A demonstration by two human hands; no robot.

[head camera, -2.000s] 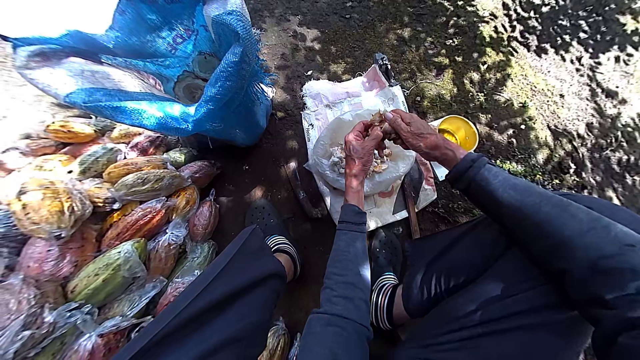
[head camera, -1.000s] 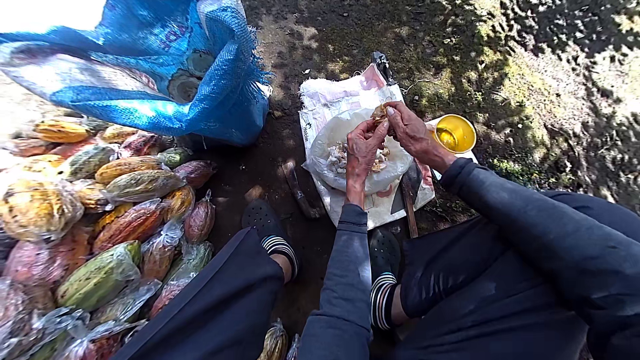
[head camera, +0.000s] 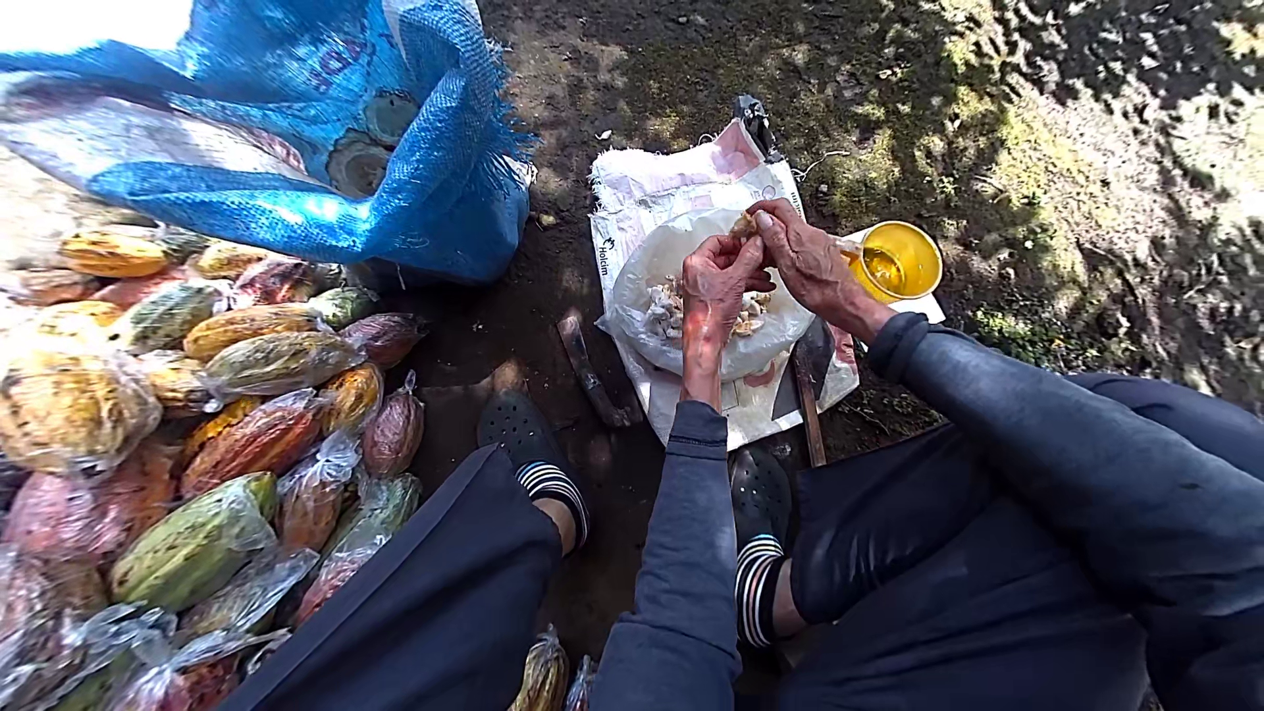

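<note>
My left hand (head camera: 719, 291) and my right hand (head camera: 812, 259) meet above a bag-lined bowl (head camera: 640, 286), fingertips together on a small pale brown piece (head camera: 744, 225). What the piece is cannot be told; both hands seem to pinch it. Below them, inside the translucent plastic, lie whitish and brown bits (head camera: 667, 308), partly hidden by my left hand. The bowl rests on a white woven sack (head camera: 642, 178) spread on the ground. A yellow cup (head camera: 901, 261) with some liquid stands just right of my right hand.
Many cacao pods (head camera: 252, 444), several wrapped in clear plastic, cover the ground at left. Behind them stands a large open blue woven sack (head camera: 464, 188). A blade with a wooden handle (head camera: 810, 410) lies right of the bowl, and a dark curved tool (head camera: 592, 375) left of it, near my shoes.
Both hands stay over the bowl, fingertips together. They have shifted slightly in how they hold the small piece.
</note>
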